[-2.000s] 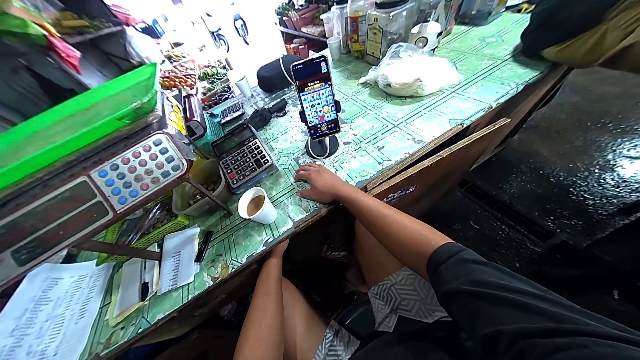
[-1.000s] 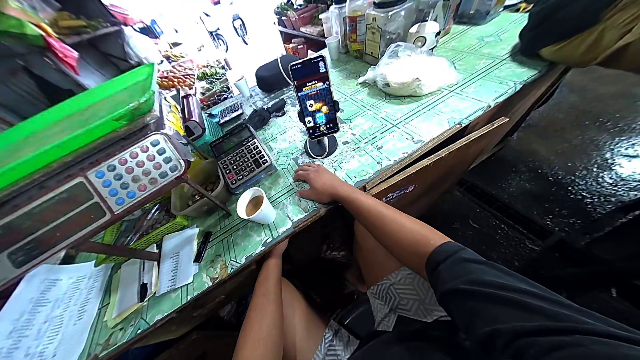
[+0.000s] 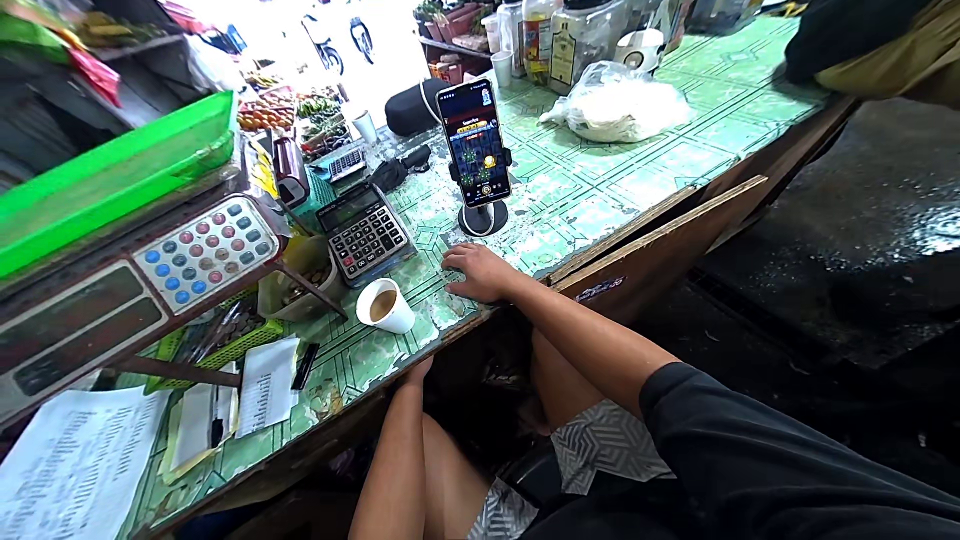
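My right hand [image 3: 480, 273] rests palm down on the green patterned tabletop [image 3: 585, 195], near its edge, with nothing in it. Just beyond it a smartphone [image 3: 475, 142] stands upright in a holder with a round black base [image 3: 483, 218], its screen lit with a game. Of my left hand [image 3: 420, 371] only the wrist part shows below the table edge; its fingers are hidden. A white cup [image 3: 397, 313] of brown drink stands between my hands, close to the edge. Left of my right hand lies a desk calculator [image 3: 367, 234].
A weighing scale [image 3: 82, 322] with a green tray [image 3: 120, 184] stands at left, above papers [image 3: 75, 457], a notepad [image 3: 268, 386] and a green basket [image 3: 247, 341]. Glass jars [image 3: 581, 45] and a tied plastic bag [image 3: 626, 105] are at the back. A wooden board [image 3: 667, 240] leans at the front edge.
The picture on the phone screen has changed. Both hands have stayed in the same places.
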